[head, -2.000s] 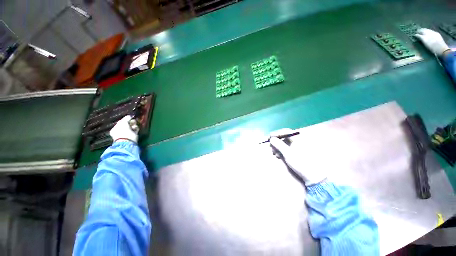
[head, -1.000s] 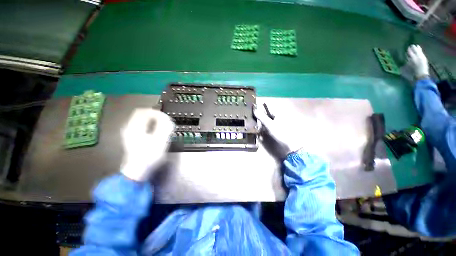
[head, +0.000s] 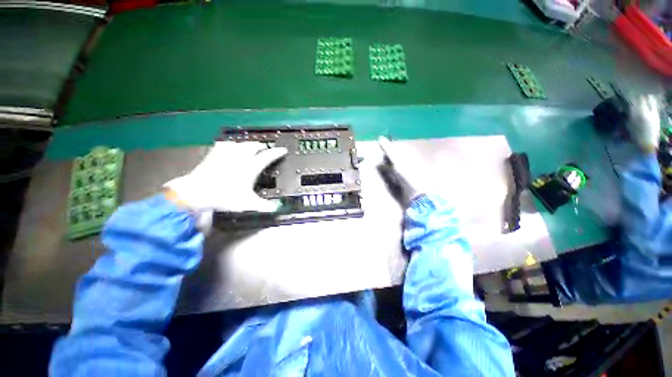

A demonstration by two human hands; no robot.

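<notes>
A black soldering carrier (head: 324,158) lies flat on the metal tabletop in front of me, with green panel parts showing through its openings. My left hand (head: 221,177), in a white glove, lies over the carrier's left half, thumb and forefinger spread apart; it hides that half. My right hand (head: 396,171), in a glove that looks dark along its side, is just right of the carrier with a gap between them. Its fingers point away from me. A faint thin tip shows by its fingertips, but its grip is unclear.
A pale green plate (head: 96,191) lies at the tabletop's left. Two green panels (head: 334,57) sit on the belt (head: 221,59), others farther right. A black bar (head: 517,193) and a green-and-black device (head: 560,185) are at right. Another person's gloved hand (head: 647,121) is far right.
The carrier came from the belt's left end onto the tabletop. My left hand has since moved from its left edge onto it. My right hand has moved off its right edge.
</notes>
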